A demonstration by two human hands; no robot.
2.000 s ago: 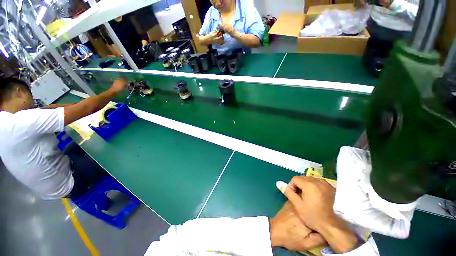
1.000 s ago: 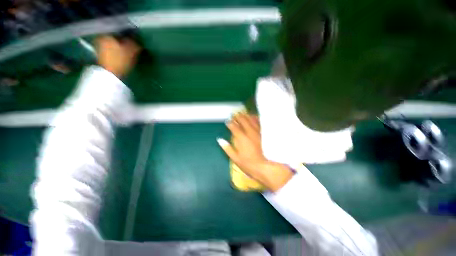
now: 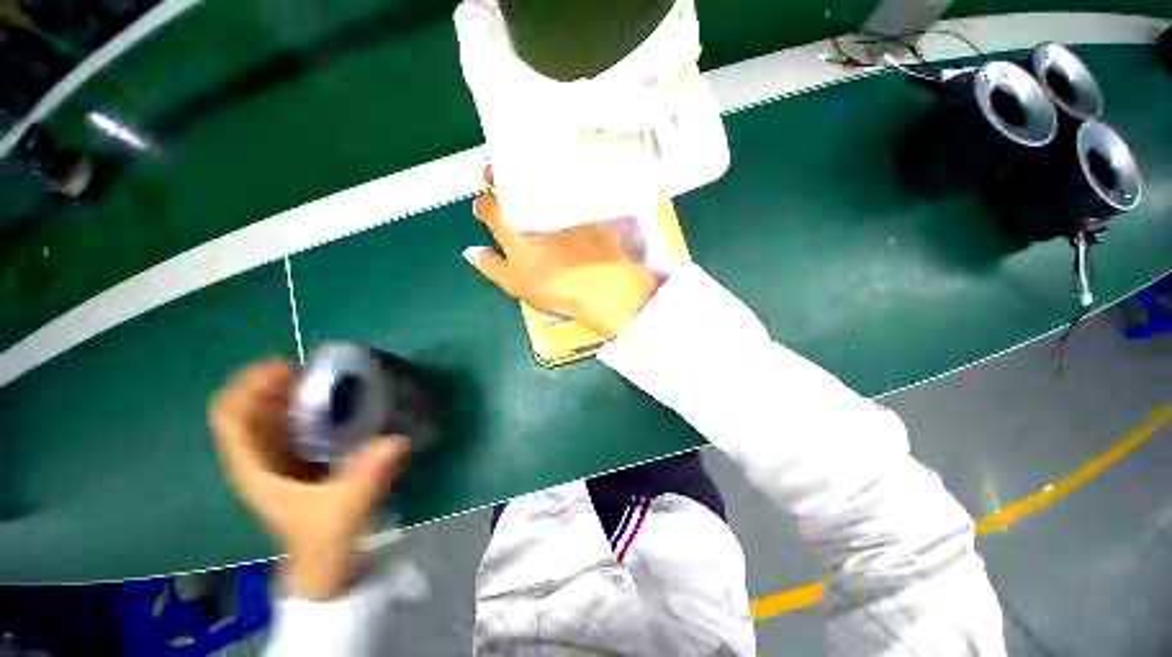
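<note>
My left hand (image 3: 289,469) is shut on a black lamp housing (image 3: 341,401) with a silver ring face, over the bench at the lower left; both are slightly blurred. The ring faces up and the body points right. My right hand (image 3: 572,272) lies palm down, fingers apart, on the yellow-edged block (image 3: 566,344). Its fingers reach under the white cloth pad (image 3: 598,154) of the green press head (image 3: 578,32). What lies under the palm is hidden.
Three lamp housings (image 3: 1108,167) with silver rings stand together at the bench's right, thin wires beside them. A white rail (image 3: 373,212) borders the conveyor behind. A dark item (image 3: 54,167) sits on the conveyor at far left. Blue stools (image 3: 193,616) show below the bench.
The view has tilted down and shifted right. My left hand has come from the conveyor to the near bench, now visibly holding a housing. My right hand remains on the yellow block.
</note>
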